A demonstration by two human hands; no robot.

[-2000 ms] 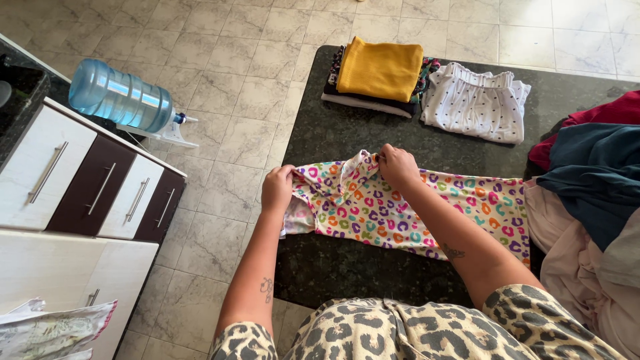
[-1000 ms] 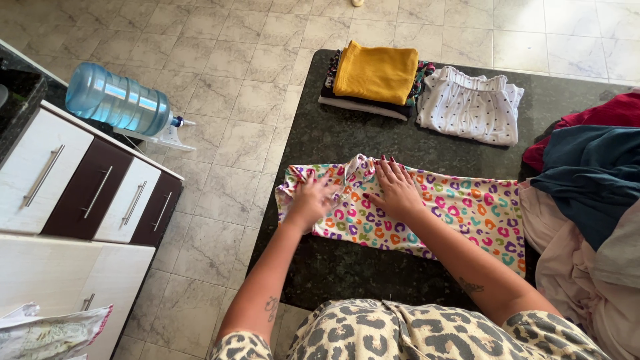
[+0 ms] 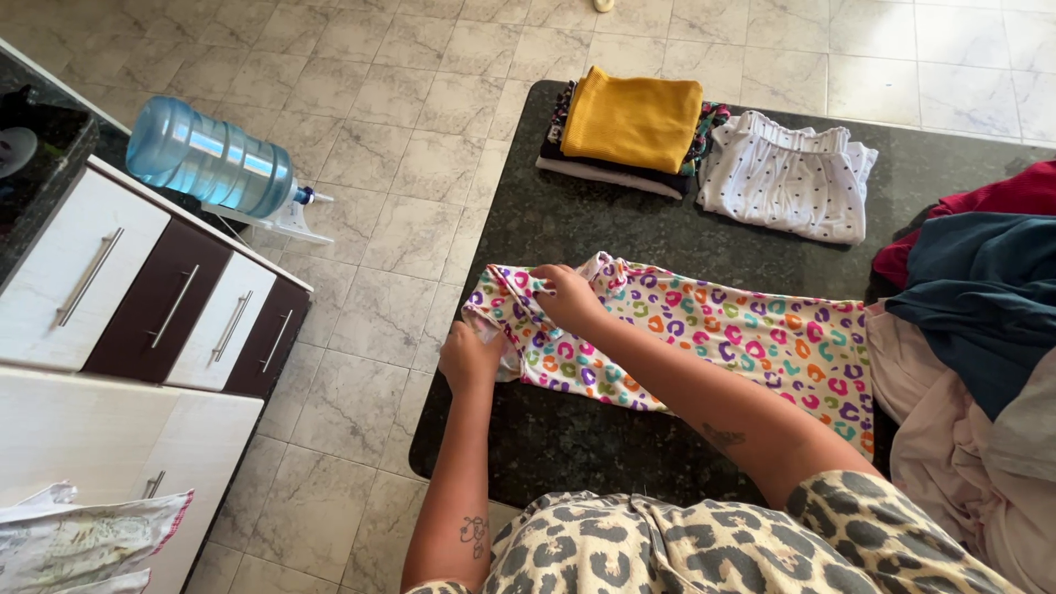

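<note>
A garment with a multicoloured leopard print (image 3: 742,342) lies lengthwise across the dark stone countertop (image 3: 569,445). Its left end is bunched and partly turned up, showing a paler inner side. My left hand (image 3: 472,356) grips the lower left edge of that end. Just above and to the right, my right hand (image 3: 569,299) pinches the cloth near its upper edge; its fingertips are partly hidden by folds. The garment's right end touches a heap of loose clothes.
Beyond the garment sit a folded stack topped by a yellow ribbed cloth (image 3: 634,124) and a folded white dotted garment (image 3: 788,177). Loose teal cloth (image 3: 982,289) heaps at right. A blue water bottle (image 3: 214,157) rests on a stand by the drawers (image 3: 173,305).
Both hands lay flat on the print garment a second ago; now they grip its left end. My right hand has moved left, and that end has been lifted and bunched.
</note>
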